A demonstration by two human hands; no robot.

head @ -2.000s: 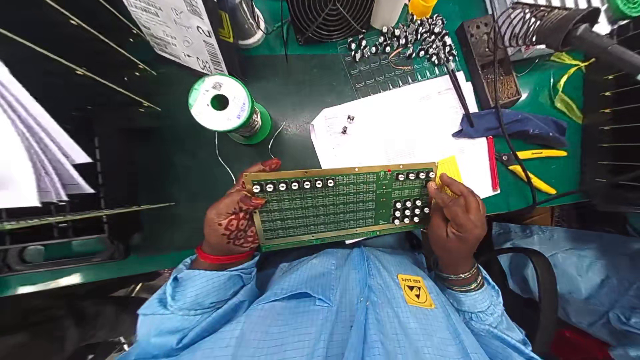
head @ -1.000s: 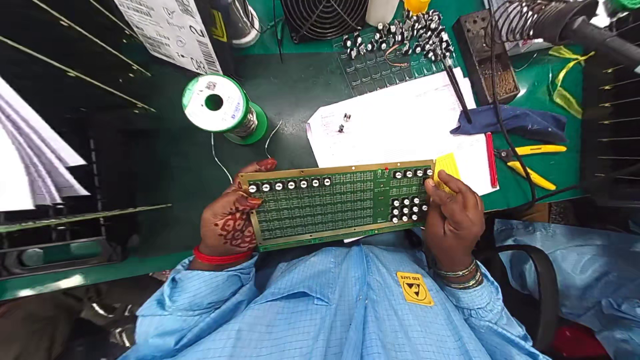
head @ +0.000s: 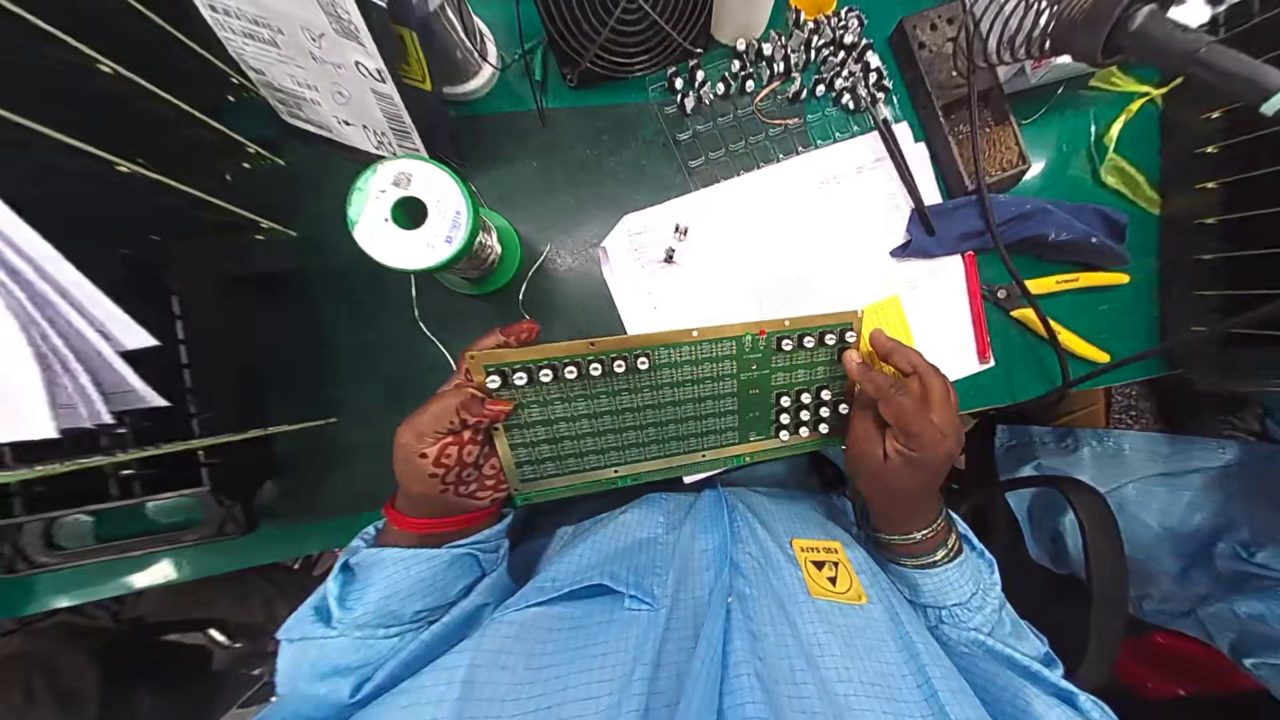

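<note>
A long green printed circuit board (head: 640, 415) with a gold border is held up near my body, tilted slightly. My left hand (head: 460, 440) grips its left end, thumb on the front face. At the right end my right hand (head: 900, 430) holds it, thumb and fingertips by the upper right corner. White-topped round components stand in a row along the board's upper left, in a short row at upper right and in a cluster at lower right. Beyond the board lies a white paper sheet (head: 770, 240) with two small loose components (head: 675, 245) on it.
A solder wire spool (head: 415, 215) stands at left. Loose components (head: 830, 60) lie on a clear tray (head: 715, 140). Tweezers (head: 900, 165), a blue cloth (head: 1040, 230), yellow-handled cutters (head: 1060, 310) and a soldering iron holder (head: 1040, 30) are at right. A fan (head: 625, 35) is at the back.
</note>
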